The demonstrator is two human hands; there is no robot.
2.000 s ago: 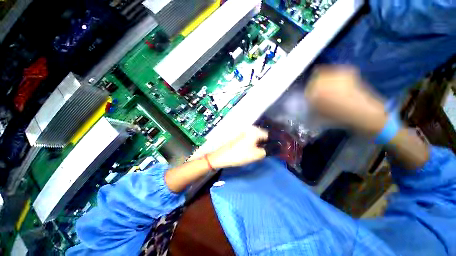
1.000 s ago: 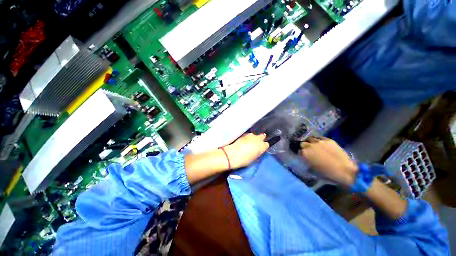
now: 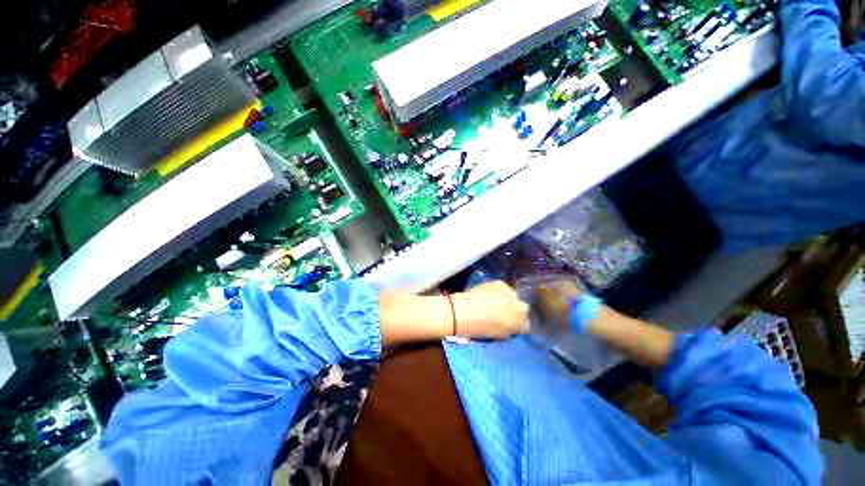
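My left hand [image 3: 488, 310], with a thin red string at the wrist, is below the silver rail, its fingers bent. Whether it holds anything is hidden. My right hand [image 3: 557, 302], with a light blue wrist band, is close beside it, blurred and low over a clear plastic bag [image 3: 588, 237]. Its fingertips are not clear. Dark reddish-brown items [image 3: 522, 261] lie at the bag's left side, just above the hands.
Green circuit boards [image 3: 341, 66] with long heat sinks [image 3: 161, 228] and a finned heat sink [image 3: 166, 109] lie beyond the silver rail [image 3: 607, 161]. A black box [image 3: 669, 214], a grey cell tray [image 3: 773, 337] and another person's blue sleeve [image 3: 820, 76] are at right.
My right hand has moved left and in, close to my left hand. The long black piece seen at my left fingertips a second ago no longer shows. The view has shifted, with the boards further right.
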